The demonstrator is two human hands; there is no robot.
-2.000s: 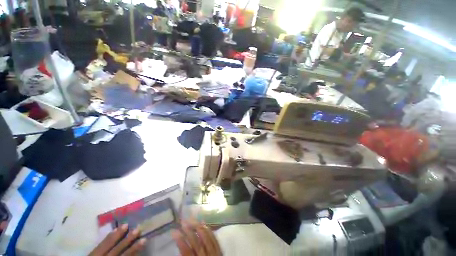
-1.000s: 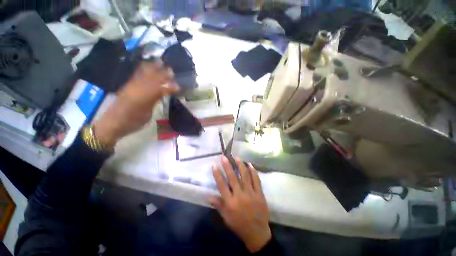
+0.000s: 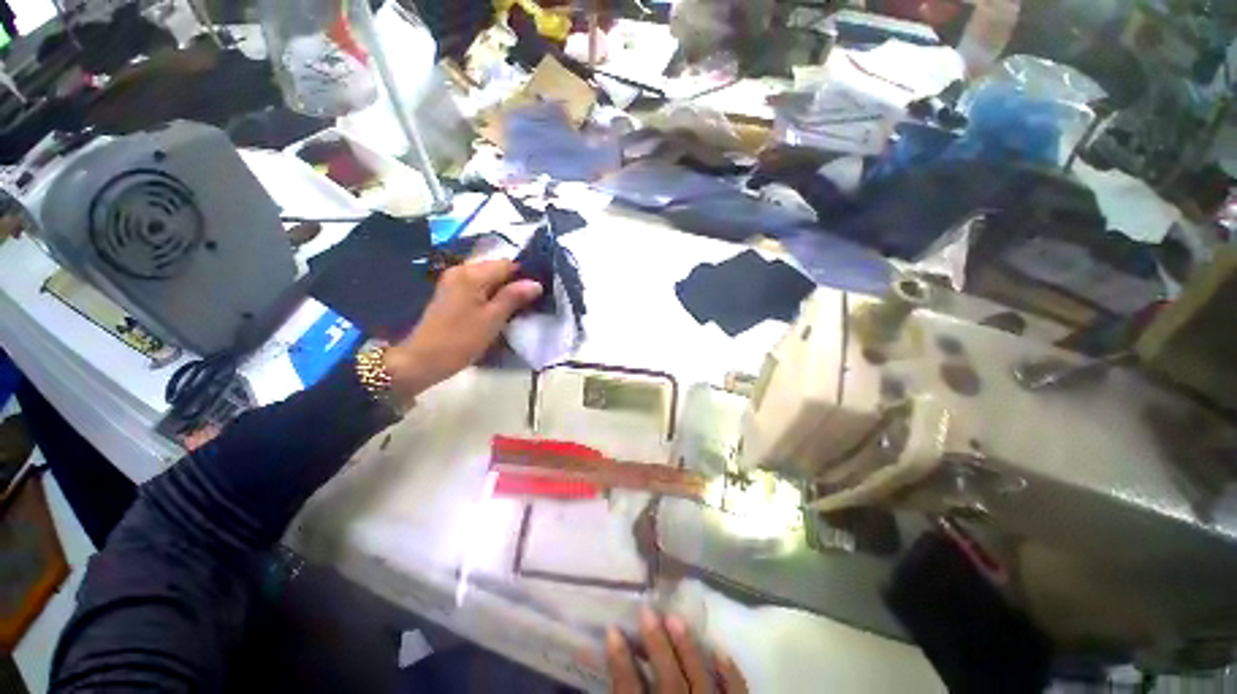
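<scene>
The clear template (image 3: 586,545) lies open on the table left of the needle area, with dark-outlined windows above and below its red band (image 3: 543,468). A brown-pink strip (image 3: 638,473) runs along the band towards the lit presser foot. My left hand (image 3: 478,305) is beyond the template, its fingers closed on a black cloth piece (image 3: 540,271). My right hand (image 3: 672,658) rests near the table's front edge below the template, partly cut off by the picture's bottom edge; nothing shows in it. A dark pointed tool seen before is hard to make out.
The cream machine head (image 3: 814,386) stands right of the template. A stack of black pieces (image 3: 956,597) lies under its arm. Black cut panels (image 3: 369,278) lie at far left, beside a grey machine end (image 3: 163,231). A single black piece (image 3: 746,292) lies behind the head.
My left hand has moved away from over the template to the cloth beyond it. The black piece on the red band is gone from there. The view has shifted; my right hand sits lower.
</scene>
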